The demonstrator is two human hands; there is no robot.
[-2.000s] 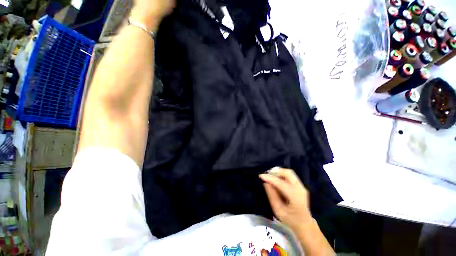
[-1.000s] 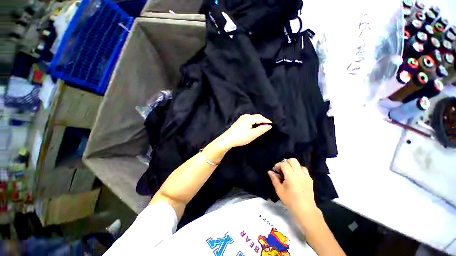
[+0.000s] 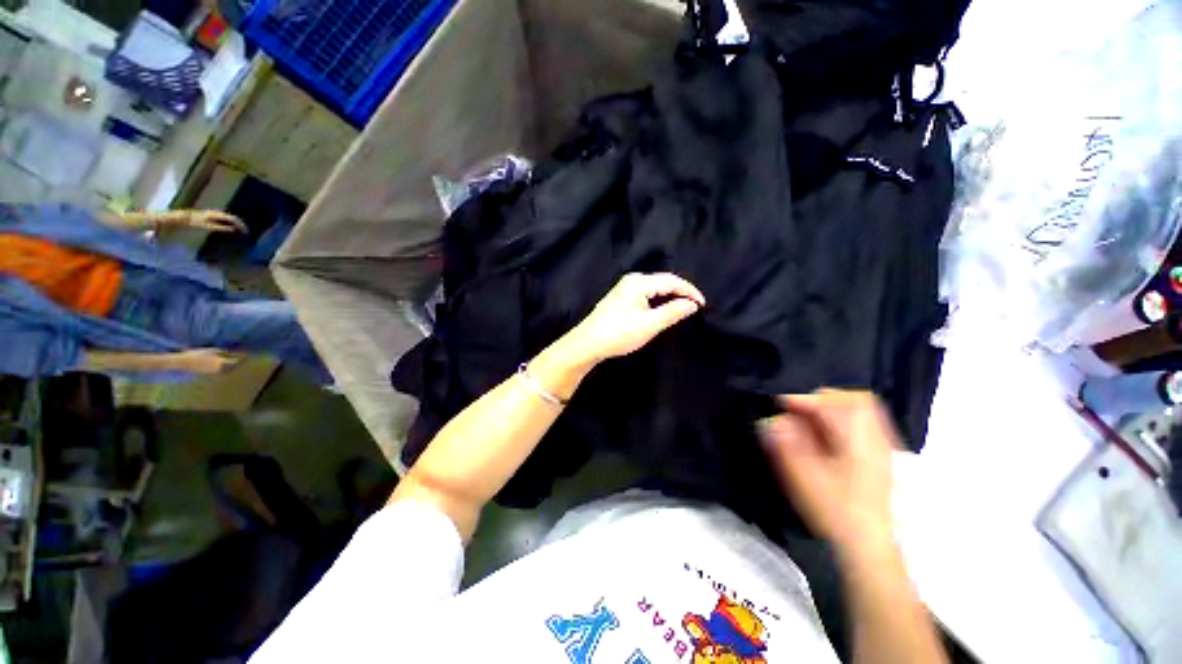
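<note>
A large black garment lies over my lap, the bin's edge and the white table. A small white label shows at its far end, with a thin cord at the far right. My left hand is closed on the garment, its fingertips pinching the cloth near the middle. My right hand is blurred, to the right of my left hand and nearer me, over the black cloth. Its fingers are bent together; what they hold cannot be made out. No needle or thread can be seen.
The grey-beige bin stands at the left, a blue crate behind it. A person stands at the far left. A clear plastic bag, thread spools and a reddish stick lie on the white table at the right.
My left hand came down from the far end of the garment and now pinches cloth. My right hand has moved slightly right. The view has shifted left, bringing a person into sight.
</note>
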